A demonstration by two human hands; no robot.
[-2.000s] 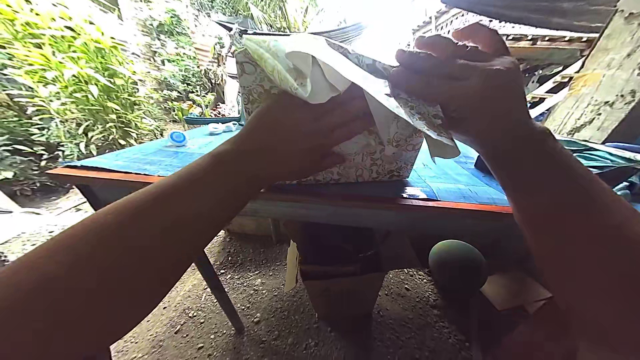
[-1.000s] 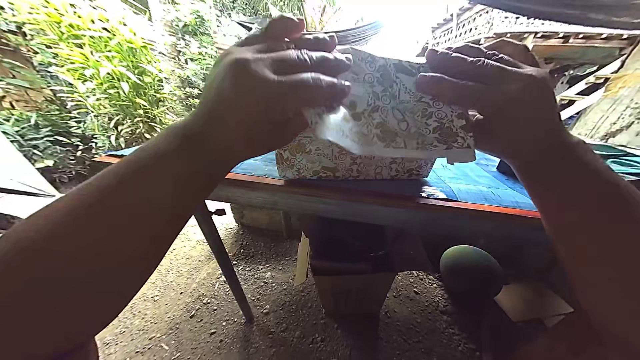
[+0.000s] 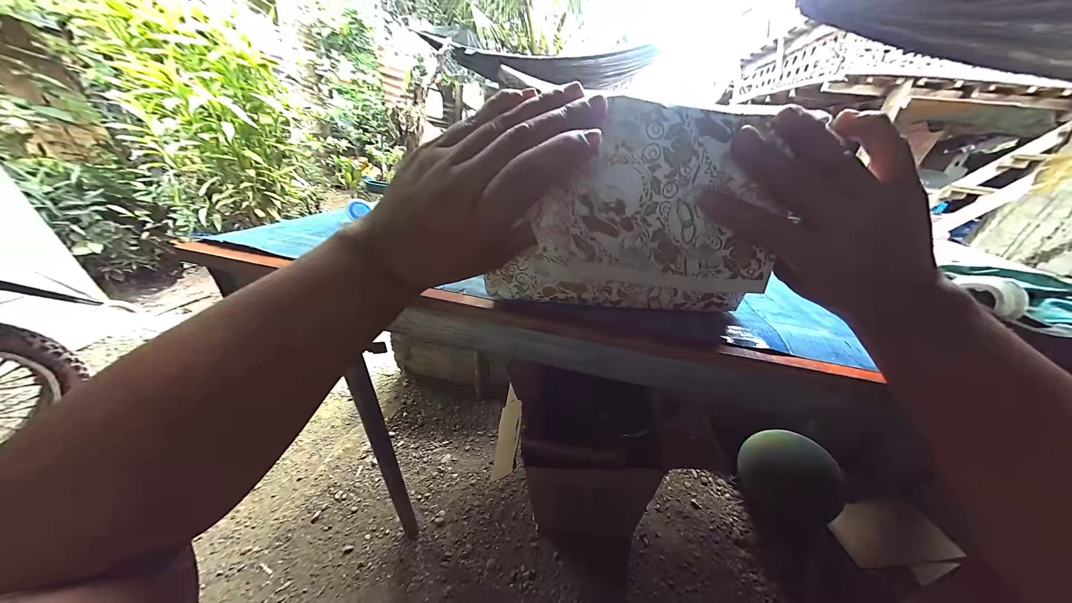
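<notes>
A box-shaped parcel in white patterned wrapping paper (image 3: 645, 201) stands on the blue-covered table, near its front edge. A flap of the same paper lies down over the side facing me, its straight white lower border above the parcel's base. My left hand (image 3: 494, 176) presses flat on the parcel's upper left, fingers extended. My right hand (image 3: 829, 193) rests on its upper right with the fingers spread and slightly bent. Neither hand is closed around anything. The far side of the parcel is hidden.
The table (image 3: 804, 322) has an orange-red edge. A tape roll (image 3: 992, 297) lies at right near teal cloth, and a blue round item (image 3: 358, 209) at the far left. Below are a dark green rounded object (image 3: 789, 477) and cardboard (image 3: 896, 536). A bicycle wheel (image 3: 33, 377) shows at left.
The paper flap, raised and loose at the parcel's top two seconds ago, now lies over the near side. My left hand has moved from the parcel's front to its upper left.
</notes>
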